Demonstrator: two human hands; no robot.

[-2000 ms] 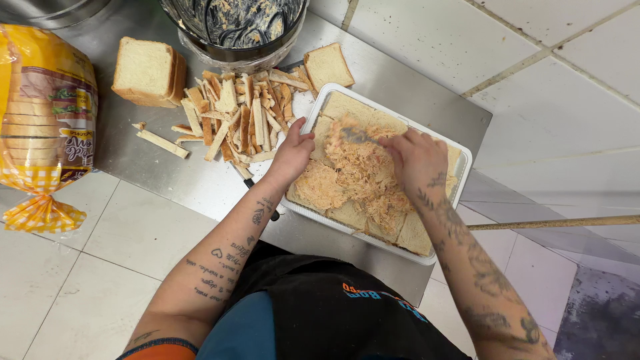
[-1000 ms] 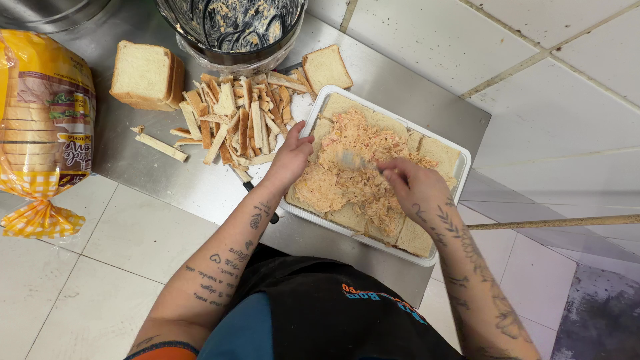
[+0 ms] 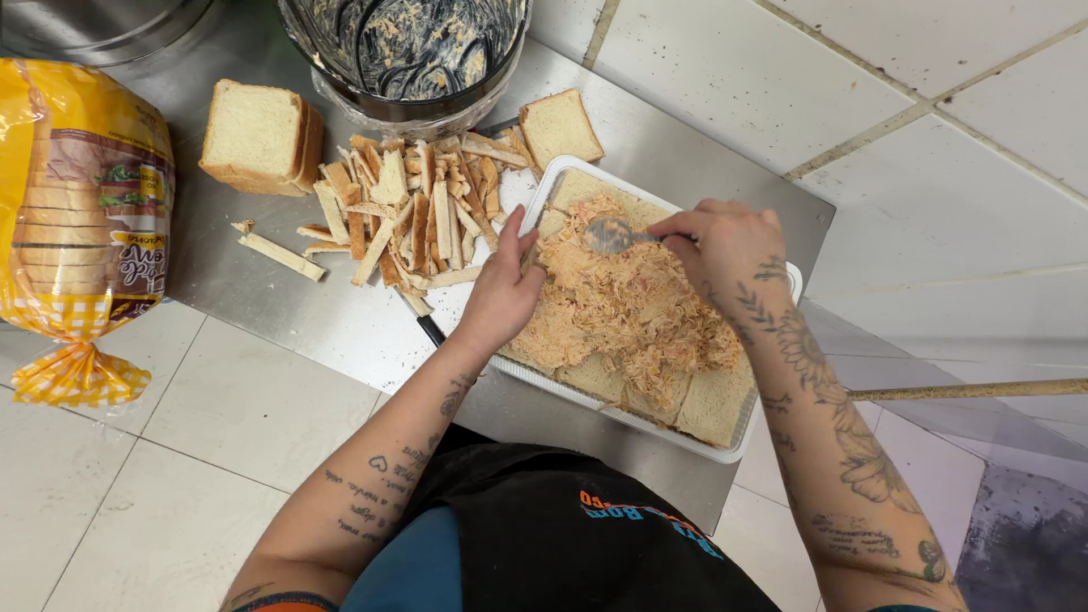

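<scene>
In the head view, a white plastic tray [image 3: 769, 416] holds a layer of crustless bread slices [image 3: 712, 406], largely covered by a shredded orange filling [image 3: 629, 306]. My right hand [image 3: 722, 255] grips a metal spoon [image 3: 609, 235], whose bowl rests on the filling near the tray's upper left. My left hand [image 3: 501, 293] is at the tray's left edge, fingers along the rim; how firmly it holds the rim is hard to see. Cut bread crusts [image 3: 416, 212] lie piled just left of the tray.
A black bowl [image 3: 408, 102] smeared with filling stands behind the crusts. Stacked bread slices [image 3: 255, 140] and a bagged loaf [image 3: 85, 204] are at left. A lone bread slice [image 3: 561, 127] lies behind the tray. A black-handled knife [image 3: 431, 330] lies by my left forearm. A tiled wall [image 3: 765, 93] borders the steel table [image 3: 246, 263].
The filling has been spread farther towards the tray's upper left and lower right. My right hand and the spoon have shifted up and left since a second ago. My left hand stays at the rim.
</scene>
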